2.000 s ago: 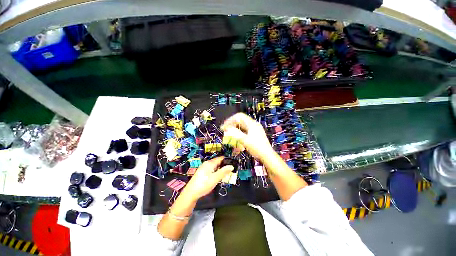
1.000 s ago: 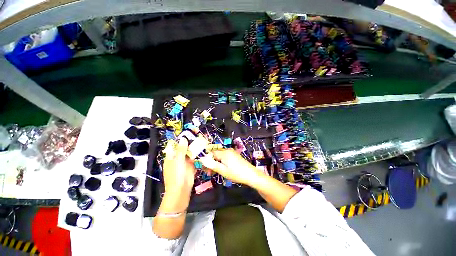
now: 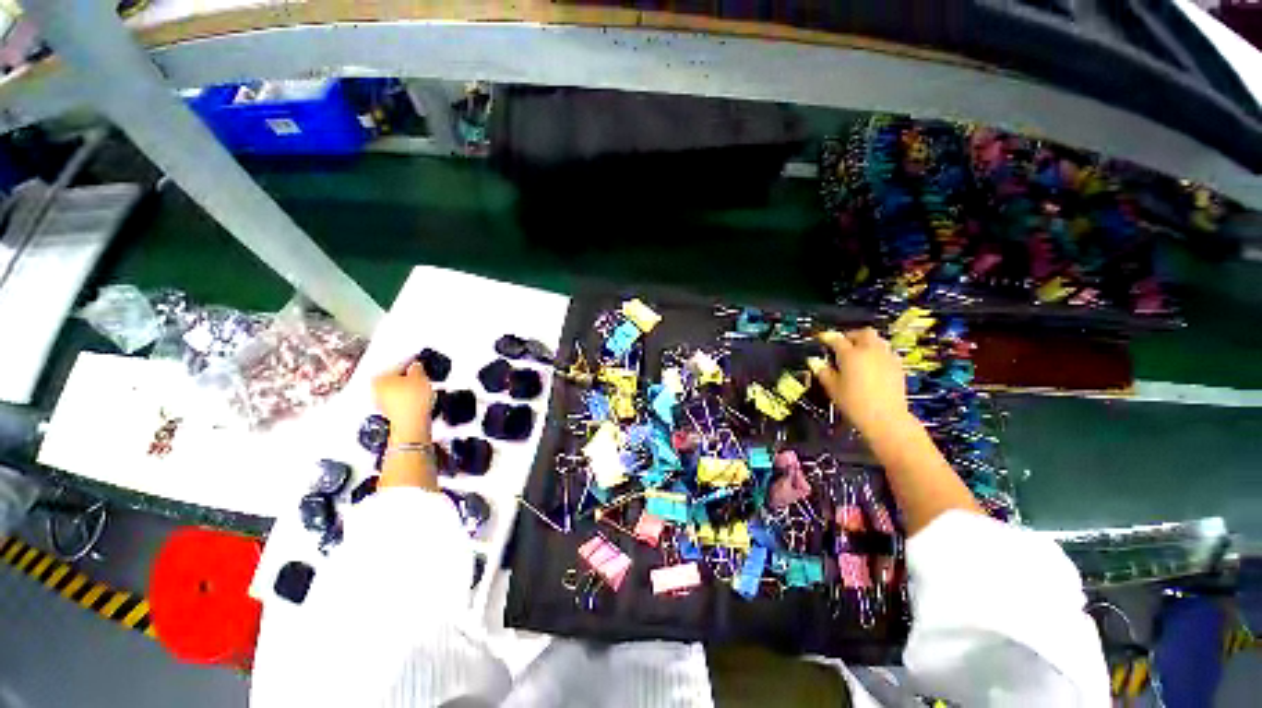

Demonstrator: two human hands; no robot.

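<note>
My left hand [image 3: 404,393] is over the upper white sheet [image 3: 464,297], its fingertips on a black housing [image 3: 432,364]. Other black housings [image 3: 509,421] lie apart on the sheet, some partly hidden by my forearm. My right hand [image 3: 866,376] is at the upper right of the black tray [image 3: 540,609], beside the packed rows of clipped housings [image 3: 969,415]. Yellow shows at its fingertips, but its grip is unclear. Loose binder clips [image 3: 720,472] in yellow, teal, blue, pink and white lie heaped in the tray.
A second tray of clipped pieces [image 3: 1024,208] stands far right, behind a brown board [image 3: 1059,360]. Dark trays [image 3: 637,145] and a blue bin [image 3: 291,122] are at the back. Bagged copper-coloured parts [image 3: 298,367] lie left. A pale frame post [image 3: 208,159] slants down at upper left.
My hands have parted from over the clip heap: the left to the white sheet, the right to the packed rows. A black housing now shows at a new spot on the sheet. The view has shifted left.
</note>
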